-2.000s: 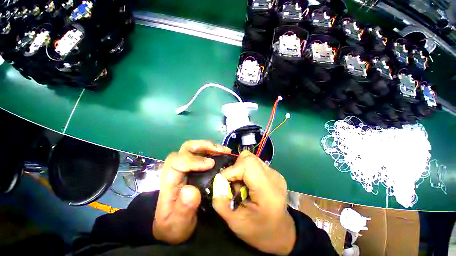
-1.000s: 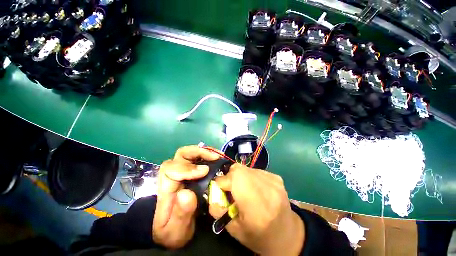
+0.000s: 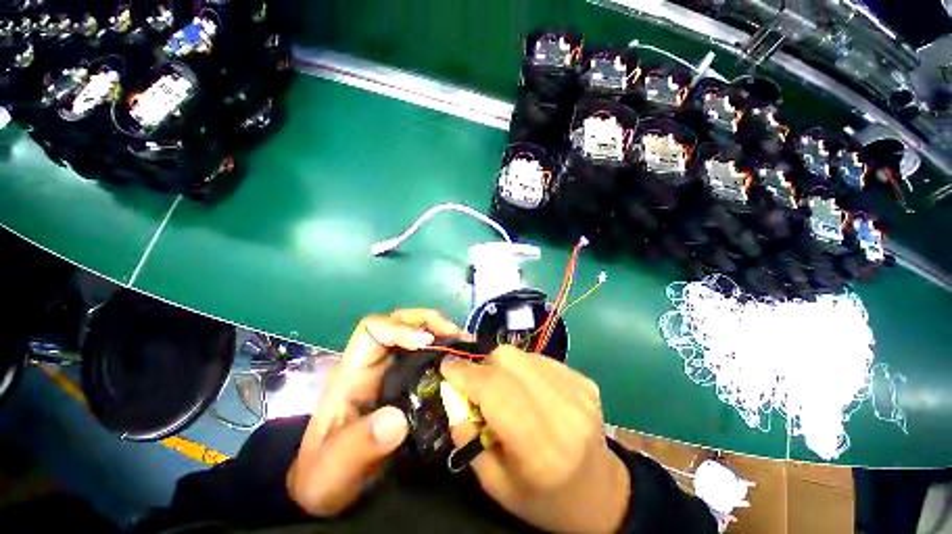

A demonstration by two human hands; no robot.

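My left hand (image 3: 360,412) holds a black camera head module (image 3: 426,402) near the bench's front edge. My right hand (image 3: 543,422) holds a short yellow-and-black hand tool (image 3: 457,405) against the module; its tip is hidden. A housing (image 3: 519,313) with a white bracket (image 3: 496,269) lies on the green bench just beyond my hands, its black cup towards me. Red and yellow harness wires (image 3: 565,297) with small white plugs stick out to the right of the cup. Another red wire runs across to the module. A white tail cable (image 3: 428,217) curves left from the bracket.
Rows of black modules (image 3: 665,151) stand at the back right, more (image 3: 162,99) at the far left. A tangled heap of white loops (image 3: 778,349) lies right on the green bench (image 3: 313,209). A black stool (image 3: 157,360) is below left. A cardboard carton (image 3: 752,485) holds a white housing, below right.
The module has turned in my left hand and shows more of its inner side. My right hand keeps the tool against it. The red wire's plug end, seen earlier by my left fingers, no longer shows clearly.
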